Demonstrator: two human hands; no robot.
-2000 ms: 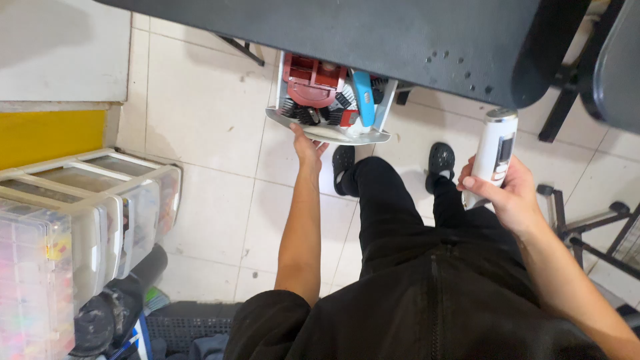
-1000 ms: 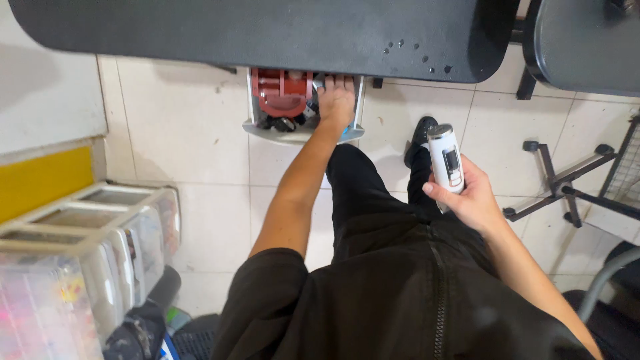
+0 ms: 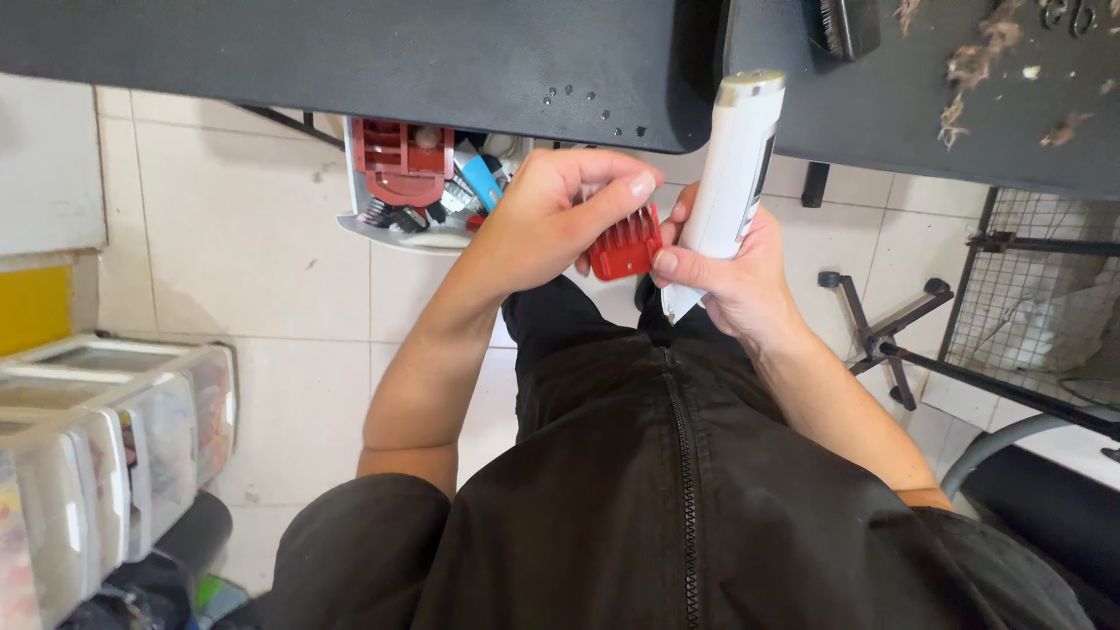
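My left hand (image 3: pixel 560 219) holds a red clipper guard comb (image 3: pixel 626 245) by its toothed side, its thumb over the teeth. The right hand (image 3: pixel 744 271) is closed round a white cordless hair clipper (image 3: pixel 731 166), with the metallic end up and the narrower end pointing down. The comb's edge is close to my right fingertips; whether they touch it I cannot tell. Left of my left hand, a pulled-out drawer (image 3: pixel 359 226) under the black table holds a red plastic comb holder (image 3: pixel 407 171), a blue-handled tool (image 3: pixel 480 182) and several dark combs.
The black table (image 3: pixel 367 61) spans the top, with drops on it. Another black tabletop (image 3: pixel 884 114) bears hair tufts and a brush (image 3: pixel 837 26). Clear plastic drawers (image 3: pixel 114 472) stand at left. A wheeled stand base (image 3: pixel 875 332) and a wire cage (image 3: pixel 1032 289) are at right.
My left hand was in the drawer a second ago and is now outside it, holding the red comb beside the clipper. The clipper has stayed in my right hand.
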